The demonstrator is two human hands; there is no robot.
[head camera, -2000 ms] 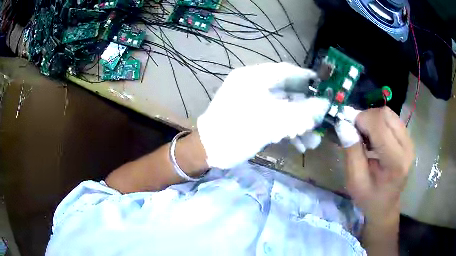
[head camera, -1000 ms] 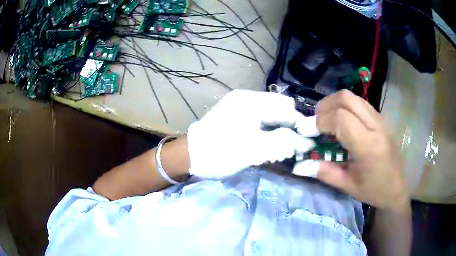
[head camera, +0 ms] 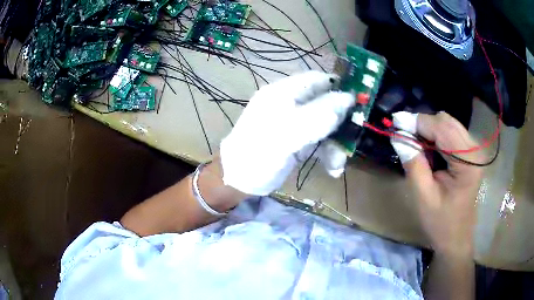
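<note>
My left hand [head camera: 287,132], in a white glove, holds a green circuit board [head camera: 368,73] upright at its edge. White sockets and one red socket [head camera: 363,98] run along the board. A red wire leads from the lower white socket [head camera: 358,119] towards my right hand. My right hand [head camera: 436,152], with white finger cots, pinches a small red lead plug [head camera: 386,122] just right of the board, apart from it. Red and black speaker leads [head camera: 495,129] loop from the plug area up to the speaker driver [head camera: 442,23]. The black speaker housing [head camera: 404,64] lies behind, partly hidden.
A board pile [head camera: 70,53] lies at the table's left edge, with long black antenna wires [head camera: 193,76] trailing right. Two boards [head camera: 216,35] lie to the right of the pile. The pale table's taped edge [head camera: 134,129] runs in front of me.
The board has been turned back upright and raised after being low between both hands. My right hand has moved off the board and now holds the red plug. A red wire now shows at the white socket.
</note>
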